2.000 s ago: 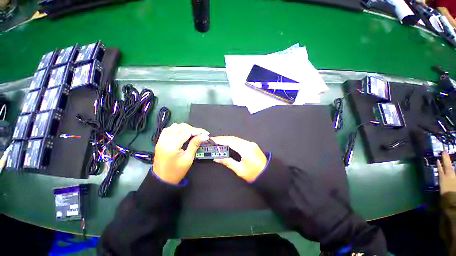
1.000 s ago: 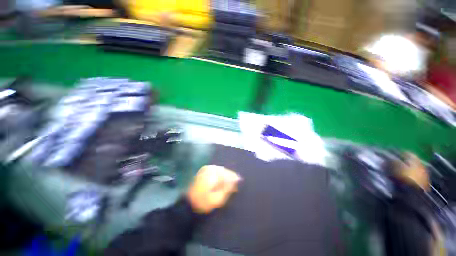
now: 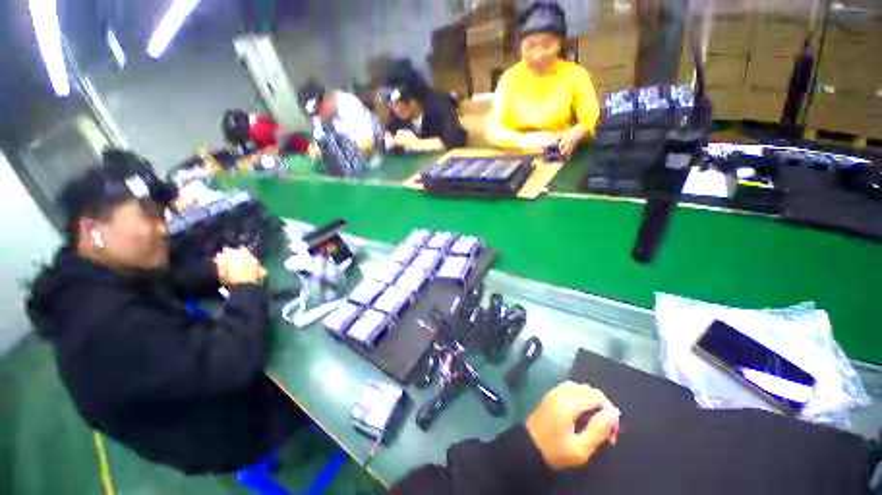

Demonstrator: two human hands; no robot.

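My left hand [image 3: 573, 423] is over the left edge of the dark foam work mat [image 3: 677, 440], fingers curled and fingertips together. A small pale and reddish spot shows at the fingertips; I cannot tell whether it is a held piece. My right hand is out of the picture. No module shows on the visible part of the mat. Rows of controller modules [image 3: 398, 287] stand on a foam tray mat [image 3: 411, 353] to the left. Black cables [image 3: 488, 324] lie bundled beside them. A single controller module [image 3: 377, 406] lies near the bench's front edge.
A smartphone [image 3: 754, 364] lies on clear plastic wrap [image 3: 677, 324] beyond the mat. The black electric screwdriver [image 3: 660, 208] hangs over the green conveyor belt [image 3: 571, 227]. A person in black [image 3: 160, 329] sits at the left; a person in yellow [image 3: 543, 97] and others sit further off.
The view has swung left and up, bringing seated people into sight. The module earlier between both my hands is no longer seen. My right hand has left the picture.
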